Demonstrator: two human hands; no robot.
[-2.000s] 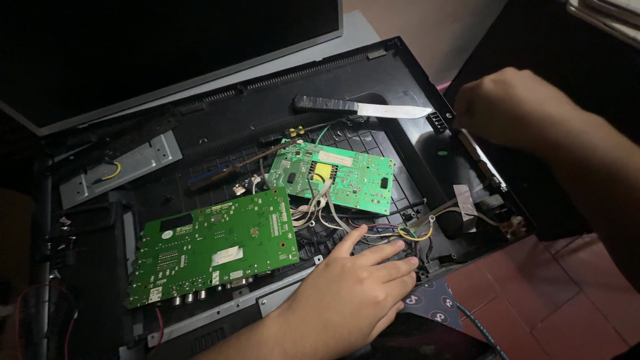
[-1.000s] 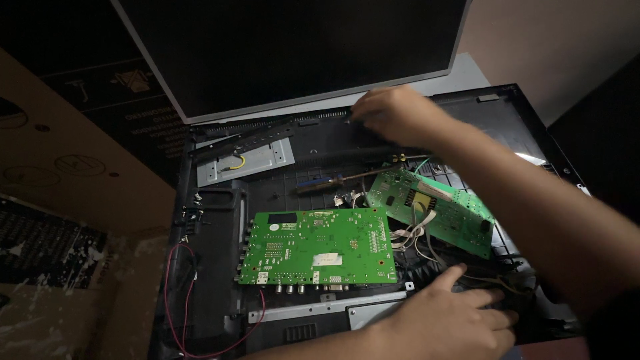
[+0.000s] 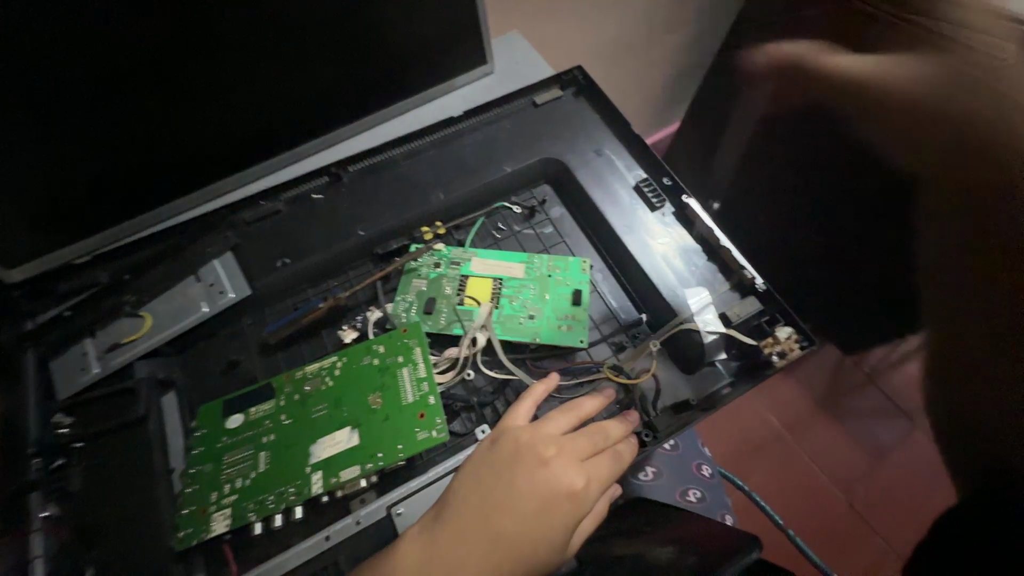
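My left hand [image 3: 552,468] rests palm down, fingers spread, over the near edge of a black television back casing [image 3: 448,168], its fingertips at a bundle of wires [image 3: 576,370]. Beyond those fingers lies a light green circuit board [image 3: 536,300] with a yellow transformer [image 3: 480,292]. A larger green circuit board [image 3: 320,432] lies to the left of the hand. My right hand [image 3: 840,96] is raised off the casing at the upper right, strongly blurred; a faint pale streak hangs below its fingers, and whether it holds something cannot be told.
A flat display panel [image 3: 240,104] stands behind the casing. On the casing are a metal plate [image 3: 152,320] with a yellow wire, and a blue-handled screwdriver [image 3: 300,316]. A speckled cloth [image 3: 680,480] and a cable [image 3: 776,520] are at the lower right, above red floor tiles [image 3: 840,432].
The knife that lay on the casing's far side two seconds ago is no longer there. My right hand has moved from over the far edge to the upper right, off the casing. The view has swung about.
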